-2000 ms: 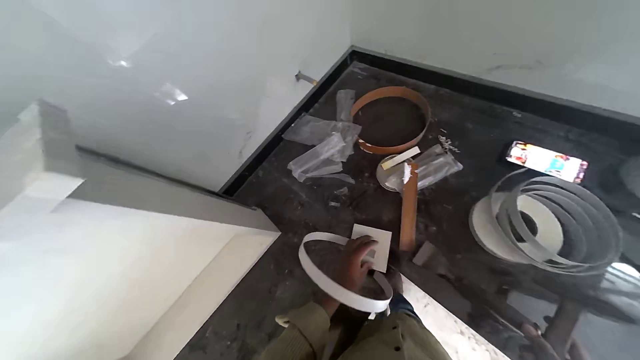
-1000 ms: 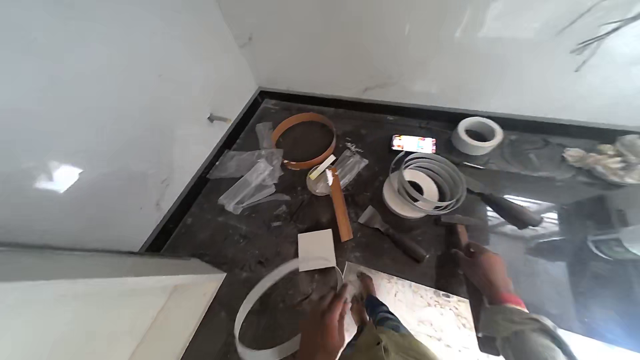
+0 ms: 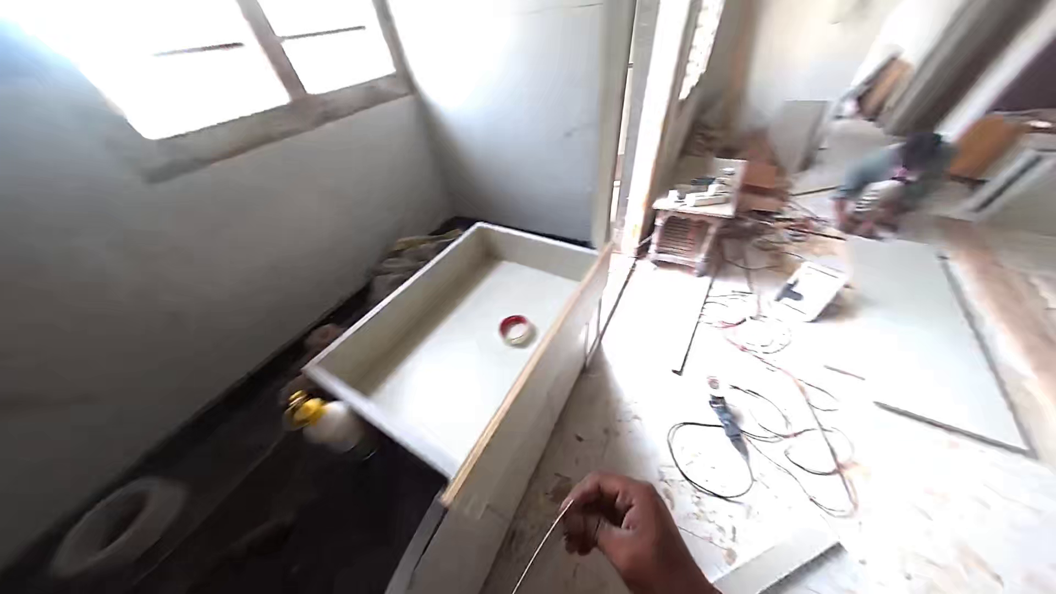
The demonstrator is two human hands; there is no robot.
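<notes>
My right hand is at the bottom, right of centre, with its fingers curled round the end of a thin pale strip seen edge-on. The strip curves down out of view. Left of the hand lies a large white open box, like a drawer, with bare wood along its near edge. A roll of tape with a red inner side sits inside it. My left hand is not in view.
A white bottle with a yellow top and a pale roll lie at the left. On the floor are a corded power tool, tangled cables and a large pale board. A person crouches beyond, near a small stand.
The view has swung far from the dark surface to the box and floor. My left hand, seen a second ago, is out of view. My right hand now holds a strip.
</notes>
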